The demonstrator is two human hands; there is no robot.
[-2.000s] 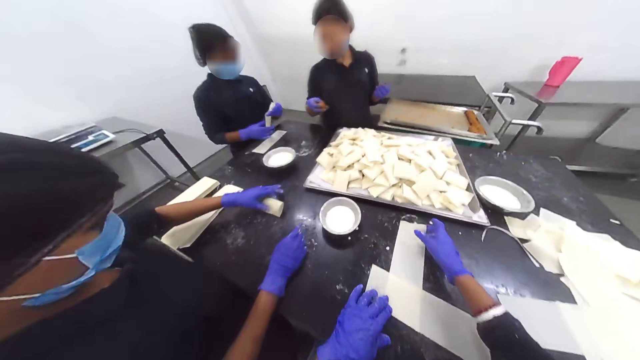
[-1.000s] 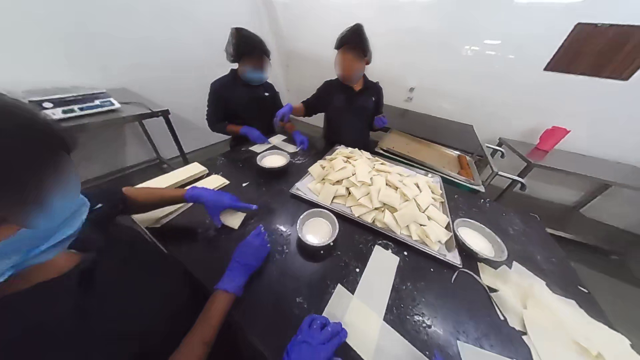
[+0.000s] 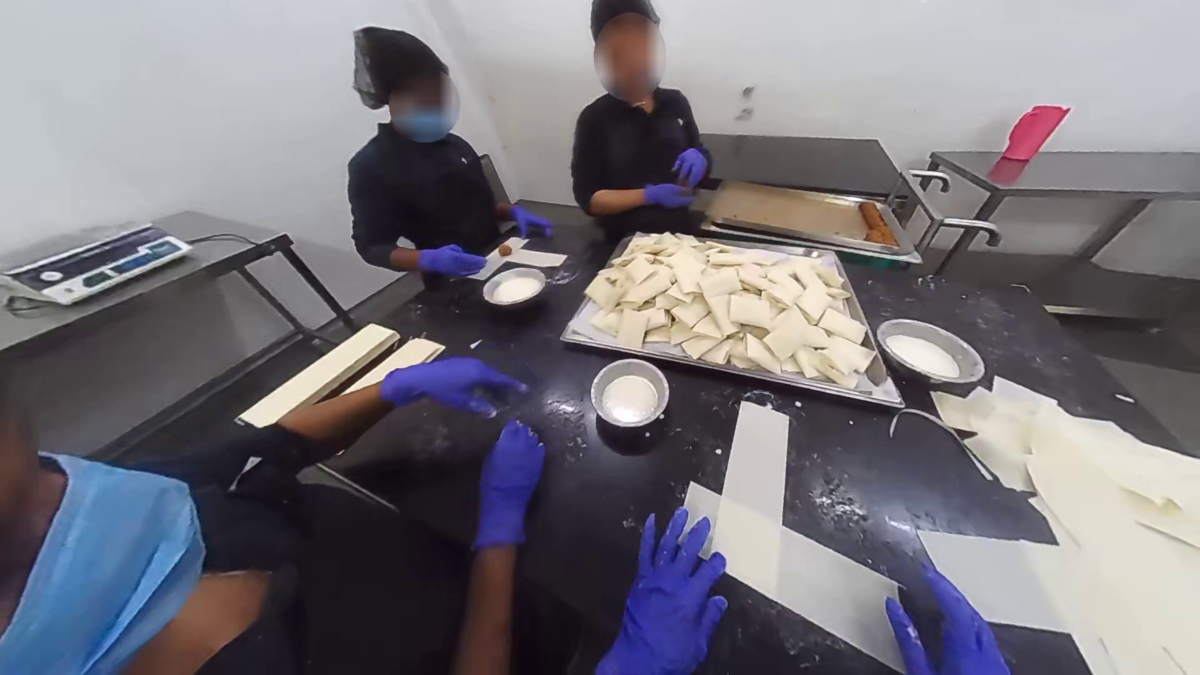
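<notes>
Two strips of thin dough sheet (image 3: 757, 469) lie crossed on the black table in front of me. My left hand (image 3: 667, 595), in a purple glove, rests with fingers spread at the near left end of the crossing strips; nothing is held in it. At the lower right, my gloved right hand (image 3: 947, 623) has its fingers apart beside the right end of the slanted strip; whether it touches the strip is unclear. Beyond the strips stands a metal bowl of white paste (image 3: 630, 394). Farther back, a metal tray (image 3: 731, 364) bears a heap of folded dough pieces (image 3: 741, 300).
Loose dough sheets (image 3: 1116, 497) spread along the right, near another bowl (image 3: 931, 352). A co-worker's gloved hands (image 3: 511, 483) are at the left, close to folded strips (image 3: 323, 373). Two people work across the table, by a third bowl (image 3: 515, 287) and a baking tray (image 3: 797, 211).
My right hand, on the upright strip two seconds ago, is now at the lower right by the slanted strip. The co-worker at left no longer has the small dough piece under the hand.
</notes>
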